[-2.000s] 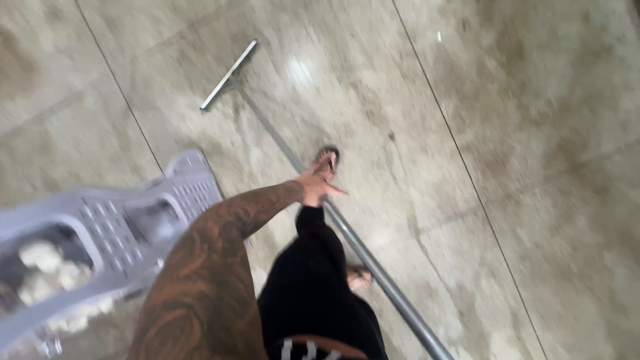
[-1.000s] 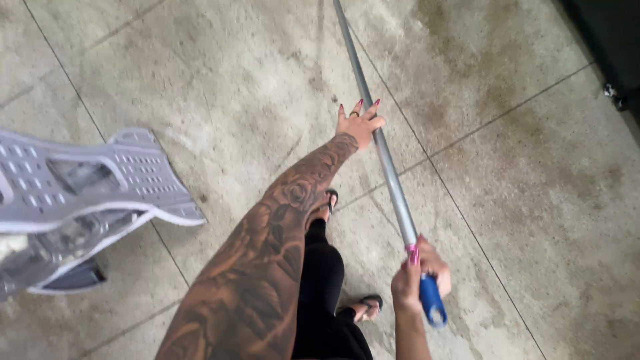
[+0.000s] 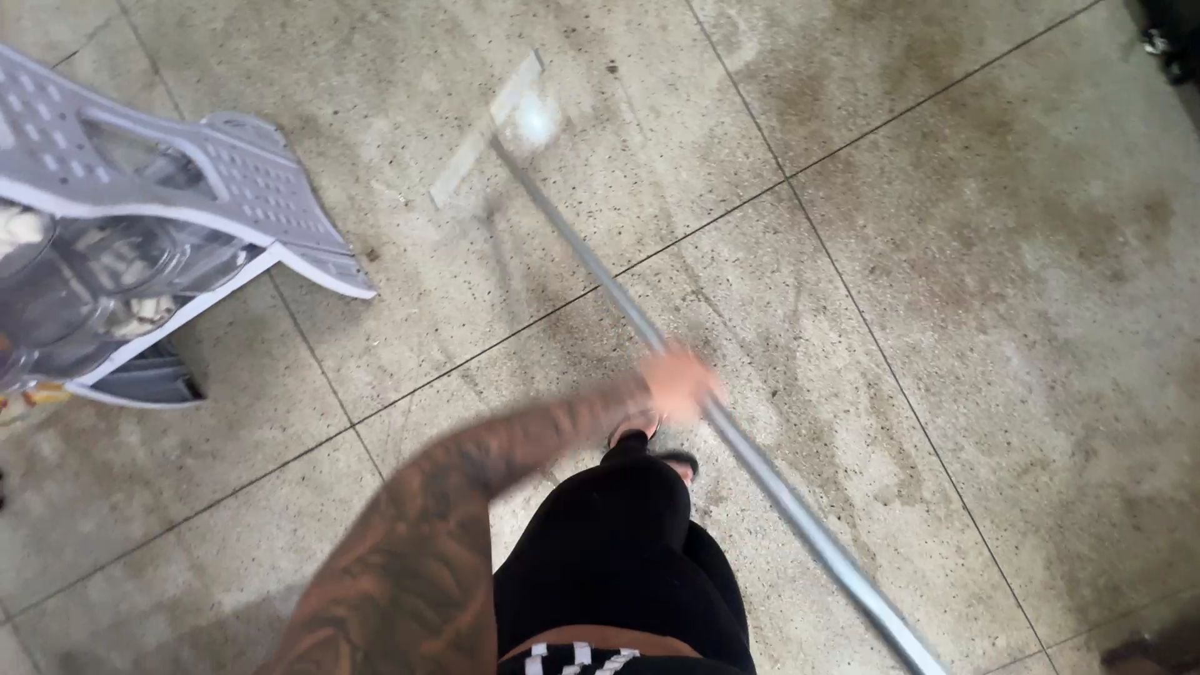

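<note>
My left hand [image 3: 682, 382], blurred by motion, is closed around the middle of a long metal pole [image 3: 806, 516]. The pole runs from the lower right edge of the view up to a floor squeegee head [image 3: 486, 131], which lies slanted on the speckled floor in the upper middle. A bright reflection shows beside the head. My right hand is out of view, and the pole's handle end is hidden beyond the lower edge.
A grey plastic shelf unit [image 3: 272, 178] stands at the left, with clear containers [image 3: 122, 258] on a lower level. A dark object [image 3: 1172, 42] is at the top right corner. My sandalled feet are on the floor below my left hand.
The squeegee head, outside the view one second ago, shows again. My right hand, then at the blue handle end, has gone out of view. The left hand's fingers, then partly spread, are now around the pole.
</note>
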